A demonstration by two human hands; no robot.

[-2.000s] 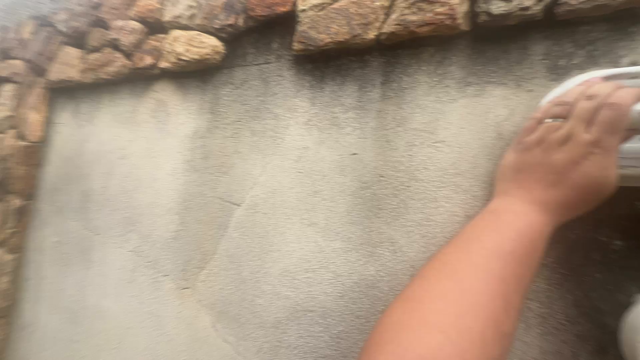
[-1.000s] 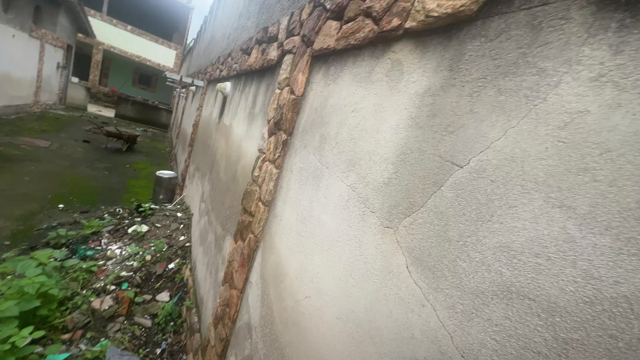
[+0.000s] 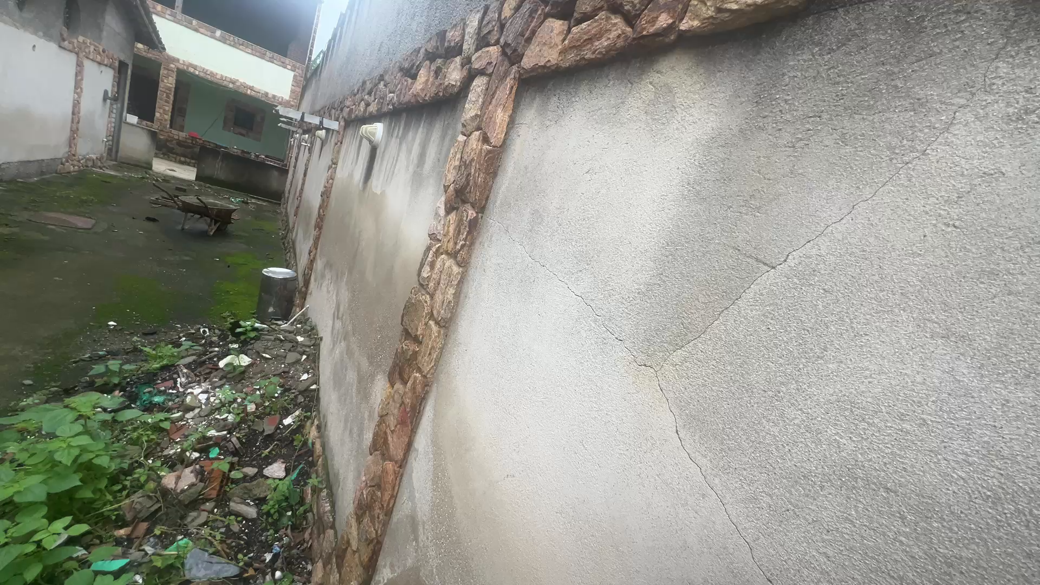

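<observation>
Neither my left hand nor my right hand shows in the head view. A grey rendered wall (image 3: 812,390) fills the right side, close to me, with a branching crack (image 3: 646,364) across it. A column of brown stones (image 3: 443,284) runs up the wall and meets a stone band (image 3: 597,36) along the top. Farther along, a white wall light fixture (image 3: 371,134) sticks out from the render.
Rubble (image 3: 236,422) and leafy plants (image 3: 57,463) lie along the wall's foot at left. A metal drum (image 3: 277,294) stands beyond them, near the wall. A wheelbarrow (image 3: 203,211) is farther back on the mossy yard, before a building (image 3: 223,81).
Two seconds ago a hand touched a pale object at the right edge; it had left the view one second ago. The view has swung left along the wall.
</observation>
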